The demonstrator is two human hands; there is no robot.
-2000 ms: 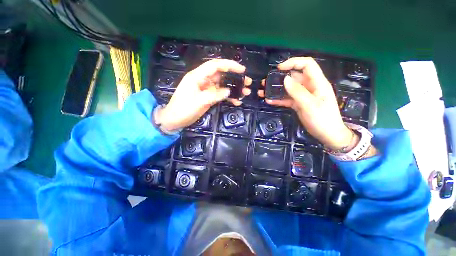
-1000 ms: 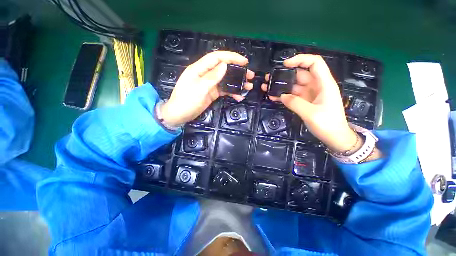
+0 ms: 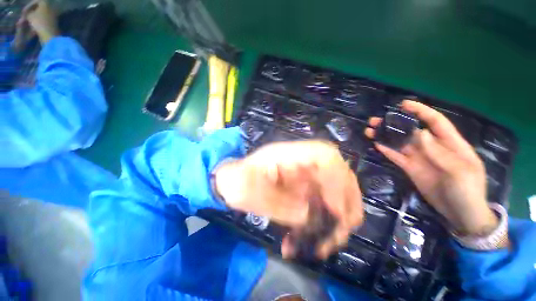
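Observation:
My left hand (image 3: 300, 188) is blurred, raised over the lower middle of the black tray and close to the camera. Its fingers curl around a dark watch body (image 3: 317, 226), whose face I cannot make out. My right hand (image 3: 444, 156) holds another black watch body (image 3: 399, 128) in its fingertips over the tray's upper right part. The black blister tray (image 3: 376, 226) lies tilted in view, with watch bodies in many pockets. A pale-strapped smartwatch (image 3: 491, 230) is on my right wrist.
A smartphone (image 3: 172, 85) lies left of the tray on the green mat (image 3: 132, 59). A cream and yellow strip bundle (image 3: 218, 94) stands between them, below dark cables (image 3: 197, 26). Another person's blue sleeve (image 3: 70, 97) and hand (image 3: 41, 20) are at the upper left.
The view has turned, shifting the tray rightward. My left hand has moved down and nearer the camera with its watch body. My right hand still holds its own, now farther apart from the left.

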